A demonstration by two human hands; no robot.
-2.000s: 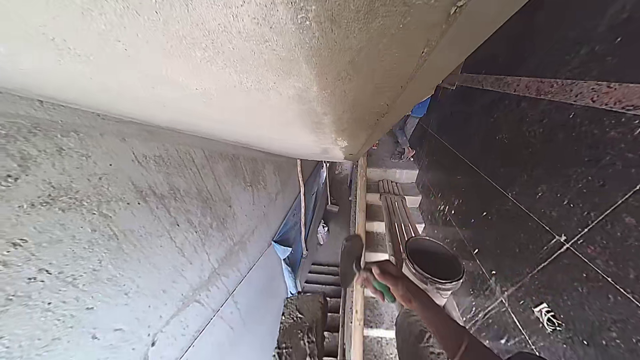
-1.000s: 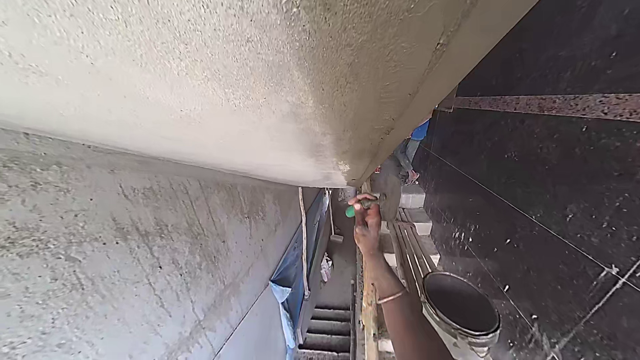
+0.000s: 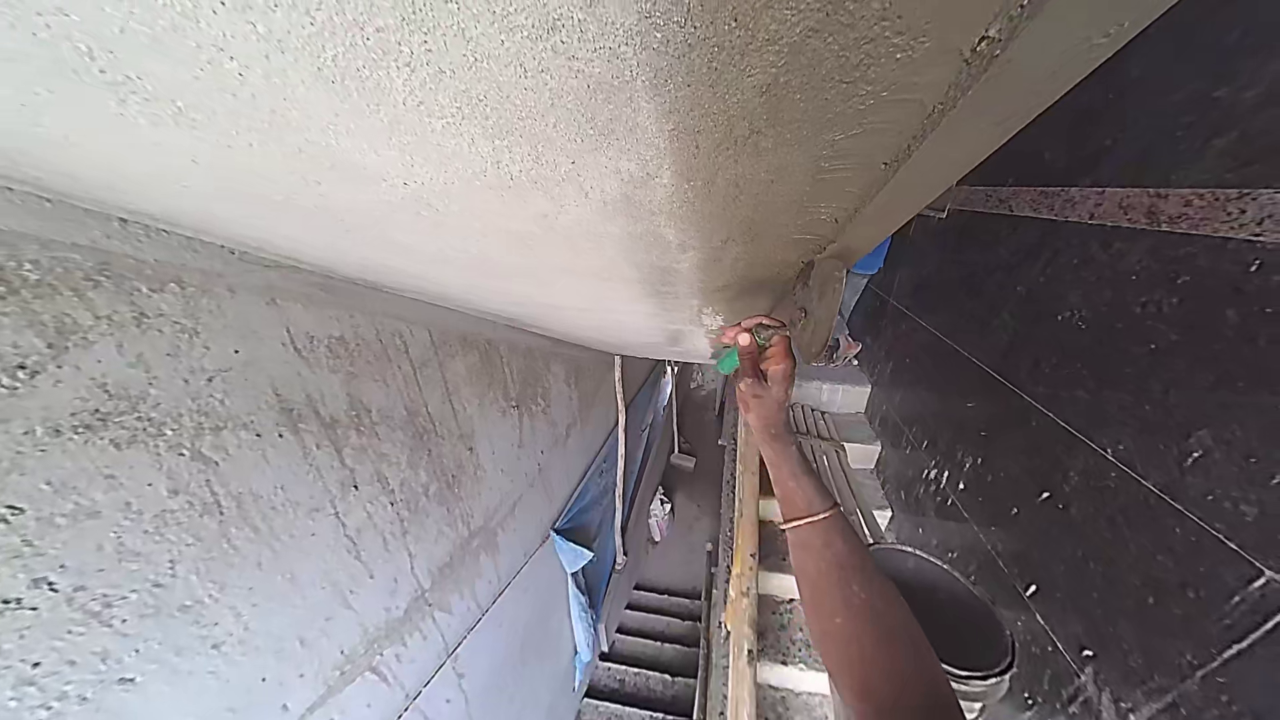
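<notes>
My right hand (image 3: 762, 370) is closed around the green handle of a trowel (image 3: 822, 305), its arm reaching up from the lower right. The mortar-smeared blade lies against or close to the lower edge of the plastered concrete surface (image 3: 640, 160); exact contact cannot be told. Around the blade the plaster looks darker and damp, with trowel marks by the edge. A bucket (image 3: 1000, 660) stands below and right of my forearm. My left hand is out of view.
A wooden plank (image 3: 743, 560) runs beside stairs (image 3: 655, 640). Long sticks or pipes (image 3: 835, 470) lie over pale steps. Blue sheeting (image 3: 590, 530) hangs by the left wall (image 3: 250, 480). Dark stone tiles (image 3: 1080, 400) cover the right side. A person in blue (image 3: 860, 285) is partly visible beyond the edge.
My right hand has moved up with the trowel, from above the plank beside the bucket to the plastered surface's lower edge. The mortar-covered thing at the bottom two seconds ago is out of view.
</notes>
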